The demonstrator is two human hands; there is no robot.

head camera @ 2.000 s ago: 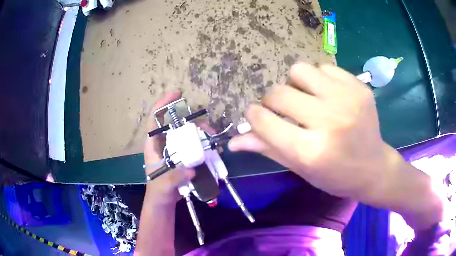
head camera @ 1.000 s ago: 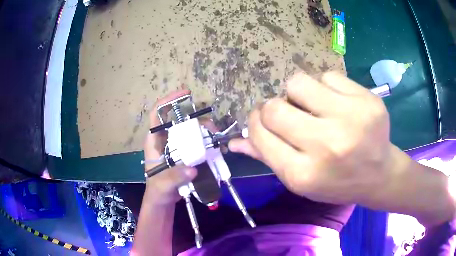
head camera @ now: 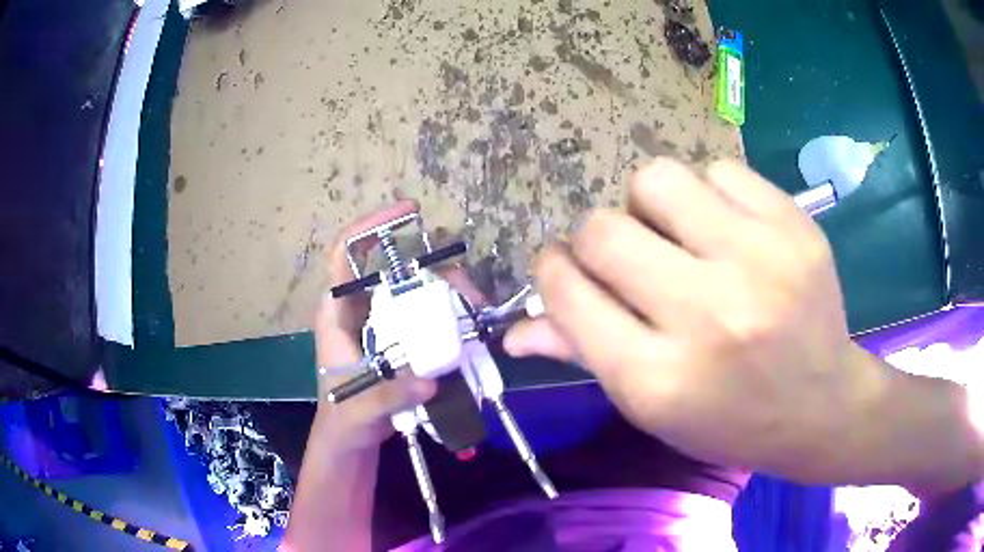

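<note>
My left hand (head camera: 356, 399) holds a white model motorcycle (head camera: 419, 327) from below and behind, over the front edge of the bench. The model has a spring and metal loop at its far end, dark bars across it, a red dot and two silver rods (head camera: 523, 447) pointing towards me. My right hand (head camera: 701, 313) is closed around a slim tool; its silver end (head camera: 818, 197) sticks out at the right of the fist. The tool's white tip end is at the model's right side, by the dark handlebar grip, mostly hidden by my fingers.
Stained cardboard (head camera: 259, 162) lies on the green bench (head camera: 798, 65). A dark lump (head camera: 686, 38) and a green item (head camera: 730, 81) are at its right edge. A white squeeze bottle (head camera: 836, 162) is further right. Bins of parts (head camera: 232, 464) stand below the bench edge.
The model and my left hand have shifted slightly right and down. My right hand has moved right since the first frame, and more of the tool's silver end shows beyond the fist.
</note>
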